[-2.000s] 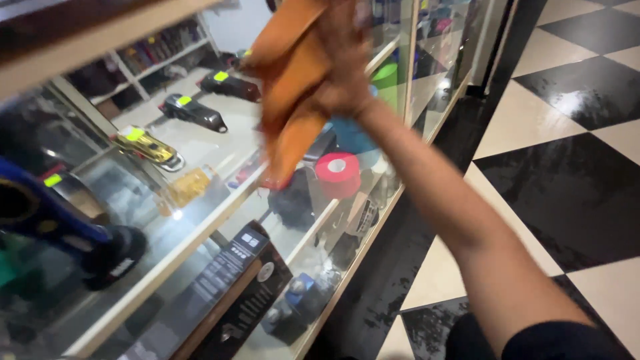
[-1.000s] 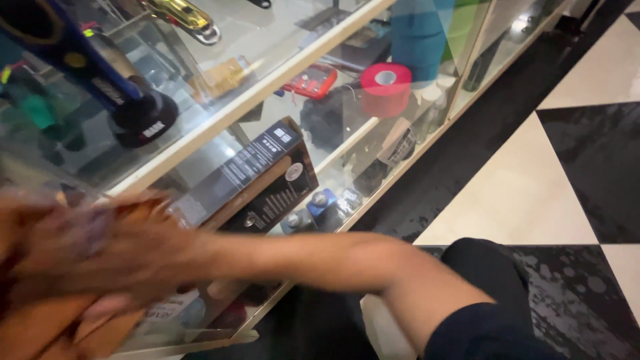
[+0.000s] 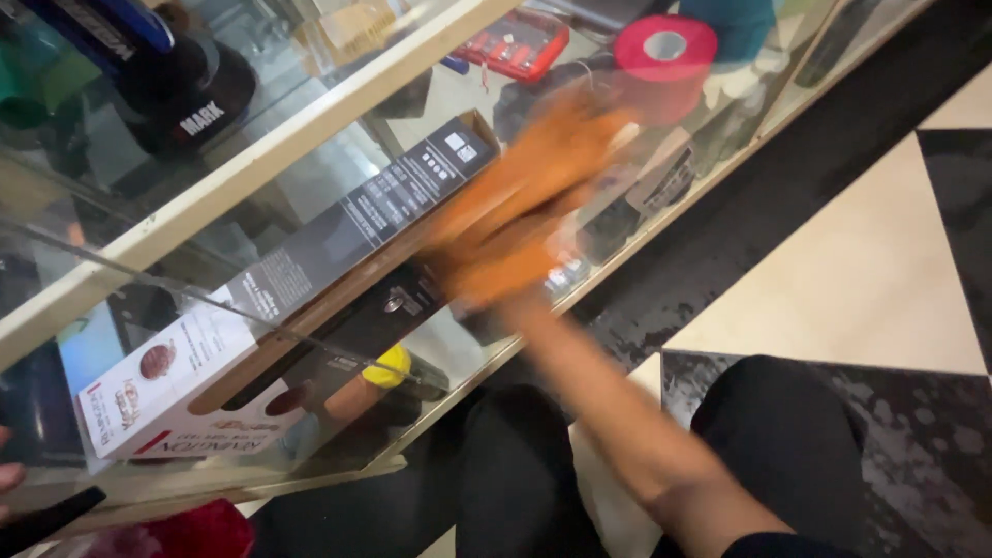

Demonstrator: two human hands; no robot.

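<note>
My right hand [image 3: 484,267], blurred by motion, holds an orange cloth [image 3: 542,178] over the front glass of a display case, in front of a Remington box [image 3: 341,232]. Most of its fingers are hidden by the cloth and the blur. Only the fingertips of my left hand [image 3: 8,469] show at the left edge, close to a black object [image 3: 58,515]; its grip cannot be made out. Behind the glass lie a pink roll of tape [image 3: 666,66] and a red case [image 3: 527,43].
A pale shelf edge [image 3: 256,170] crosses the case. A blue and black device [image 3: 186,93] stands at the upper left. My dark-clad knees [image 3: 775,434] are close below the case, over a checkered floor [image 3: 845,263]. Dark red fabric [image 3: 194,531] lies at the bottom left.
My right hand with the orange cloth went from the upper part of the case to the lower left, then back right to the box. The left fingertips have come into view.
</note>
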